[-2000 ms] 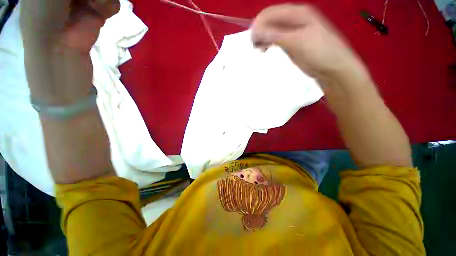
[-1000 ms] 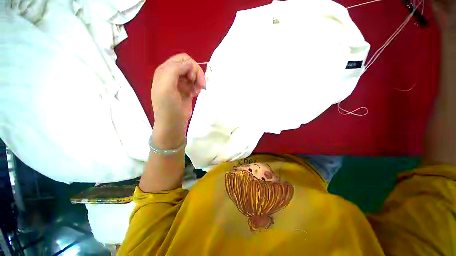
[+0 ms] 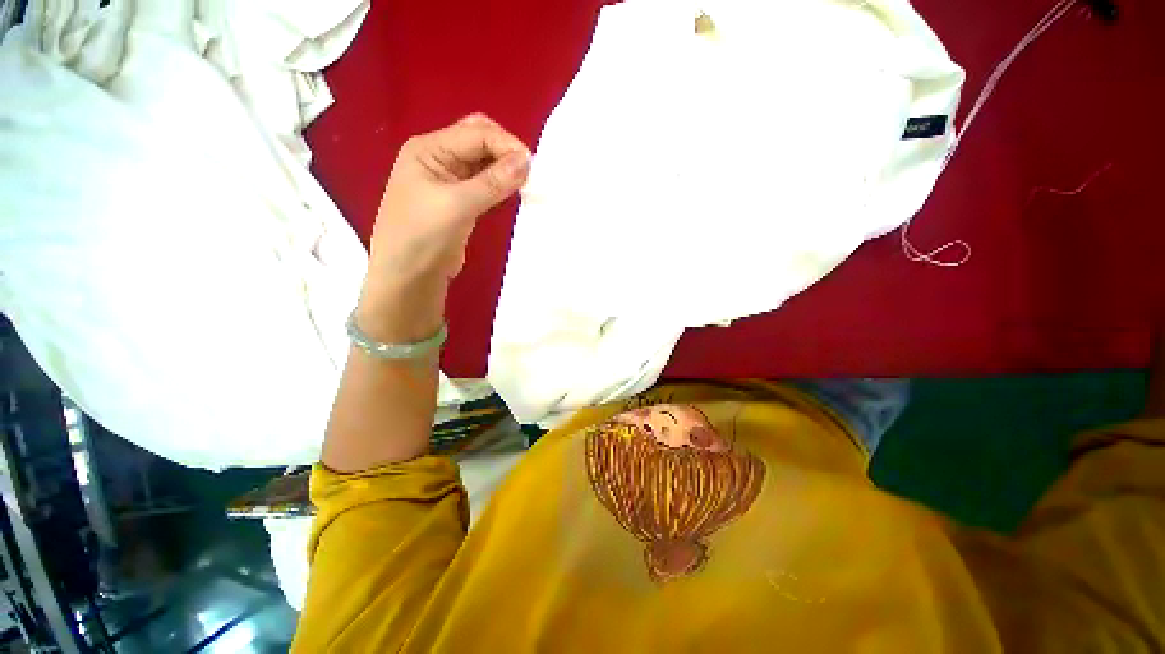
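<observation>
A white garment lies spread in front of me, with a small dark label near its right end. My left hand is at the garment's left edge, thumb and forefinger pinched together where they meet the cloth. No needle can be made out. White thread runs from the garment's right end towards the upper right, and a loop of thread lies below the label. My right hand is out of the picture; only my right sleeve shows at the right edge.
A large heap of white cloth lies at the left. The table is covered in red cloth. A small black tool is cut off at the top right. A short loose thread lies at the right.
My right hand has left the picture at the right. My left hand has moved from the upper left to the garment's left edge. The garment is spread wider, its label now showing.
</observation>
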